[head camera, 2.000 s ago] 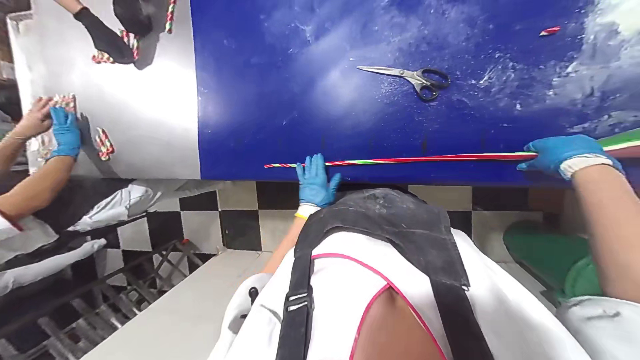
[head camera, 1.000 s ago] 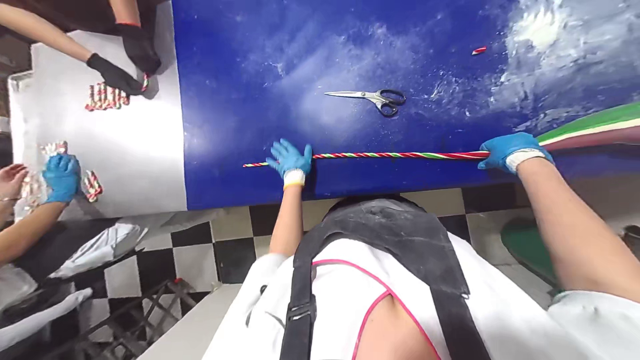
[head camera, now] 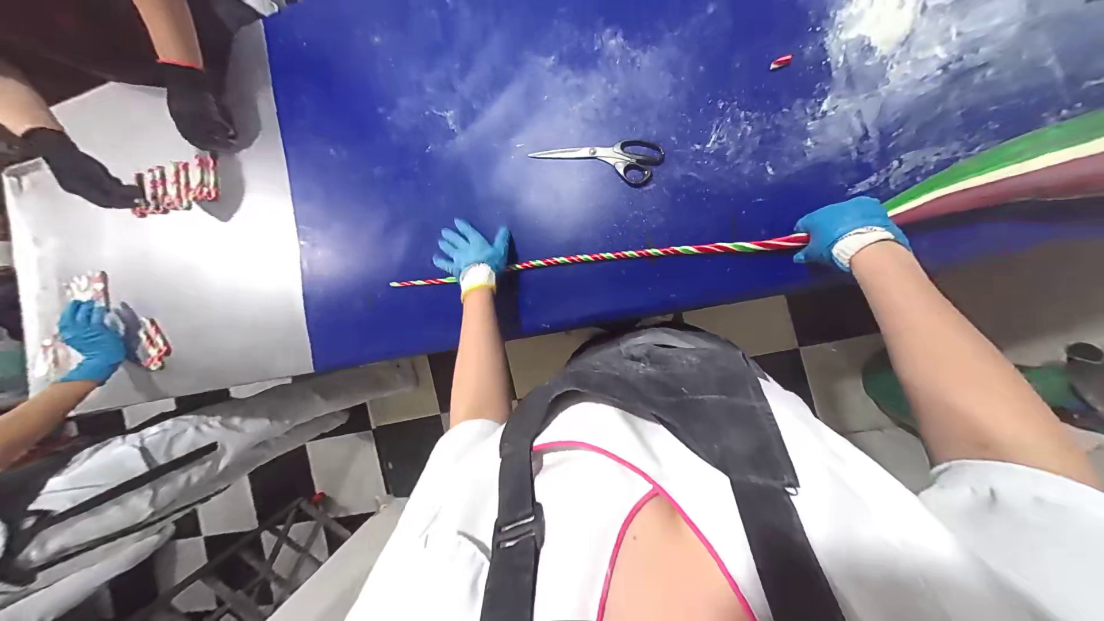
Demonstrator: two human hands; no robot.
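A thin twisted candy rope [head camera: 638, 254], striped red, white and green, lies along the near side of the blue table. My left hand [head camera: 472, 252], in a blue glove, rests flat across it near its thin left end, fingers spread. My right hand [head camera: 847, 229], also gloved in blue, is closed around the rope's thicker right end. Beyond that hand the rope widens into a thick candy mass [head camera: 1009, 168] with green, white and dark red bands. Scissors [head camera: 617, 159] with black handles lie on the table above the rope.
A small red and white candy piece [head camera: 780, 62] lies on the powder-dusted blue table [head camera: 388, 155]. On the white surface [head camera: 250, 276] at left, co-workers' black-gloved hands [head camera: 197, 110] touch a row of candy pieces [head camera: 177, 185]; another blue-gloved hand [head camera: 90, 341] is by more pieces [head camera: 155, 343].
The rope shows a tighter, more even twist than two seconds ago. My left hand has its fingers spread wider on the rope. The co-worker's black-gloved hands have shifted around the candy row.
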